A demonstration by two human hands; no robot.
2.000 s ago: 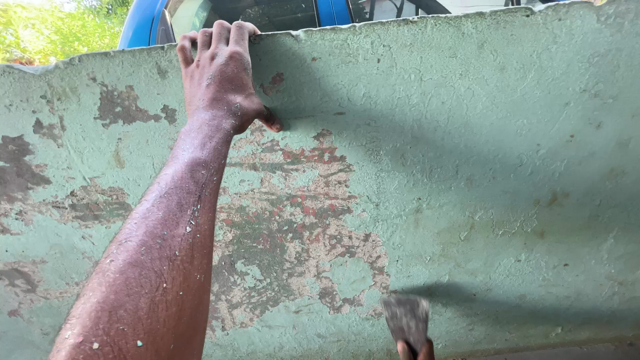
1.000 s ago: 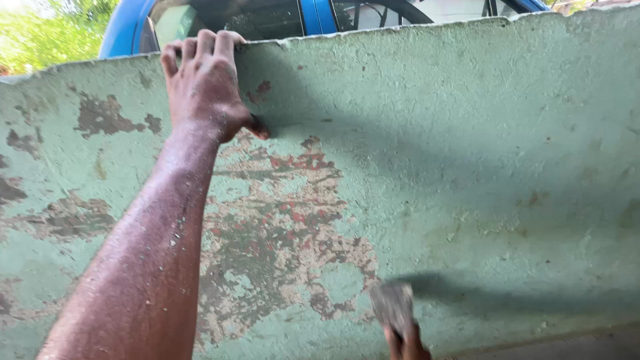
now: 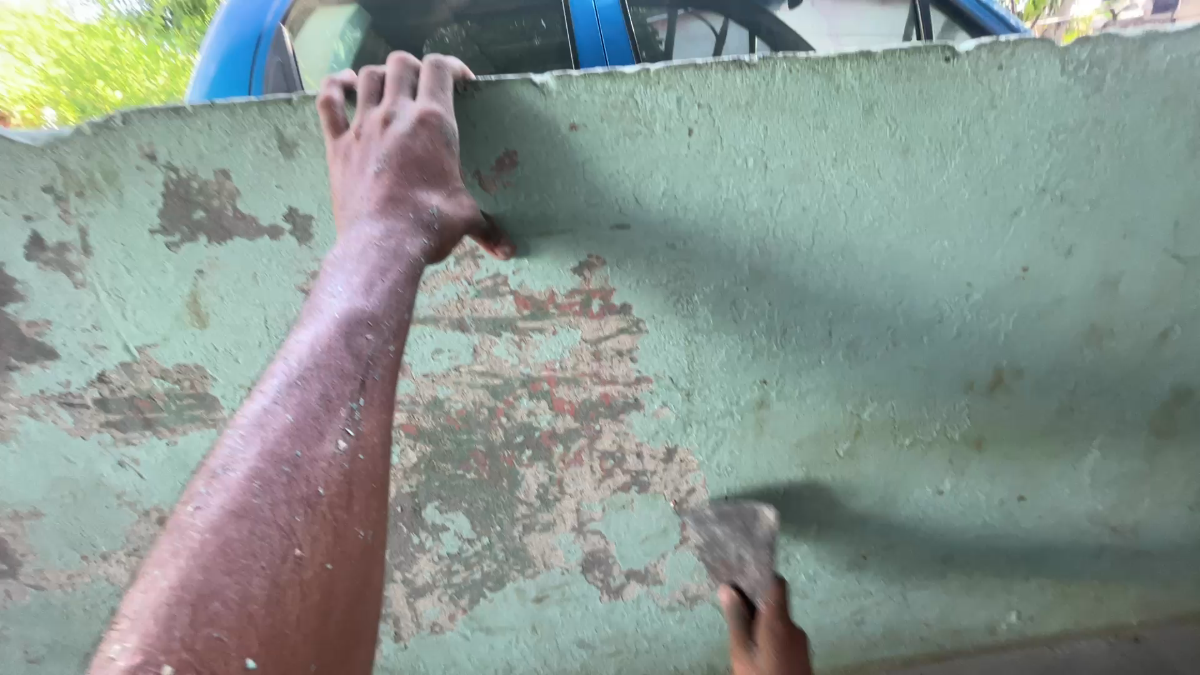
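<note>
My left hand (image 3: 398, 155) rests on the top of a green painted wall (image 3: 891, 281), its fingers hooked over the edge and its thumb spread against the face. Flecks of paint cling to the forearm. At the lower middle, my right hand (image 3: 769, 633) grips a paint scraper (image 3: 736, 544) with a wide, worn metal blade. The blade is at the right border of a large patch of peeled paint (image 3: 562, 422), where grey, beige and red layers show. The scraper's handle is mostly hidden in the fingers.
Behind the wall stands a blue car (image 3: 589, 33) with dark windows, and green foliage (image 3: 103, 52) is at the upper left. More bare patches (image 3: 206, 206) mark the wall's left part. A grey ledge or floor (image 3: 1078, 652) runs along the bottom right.
My right hand and the scraper have shifted slightly along the patch's lower right border. My left hand has kept its hold on the wall's top.
</note>
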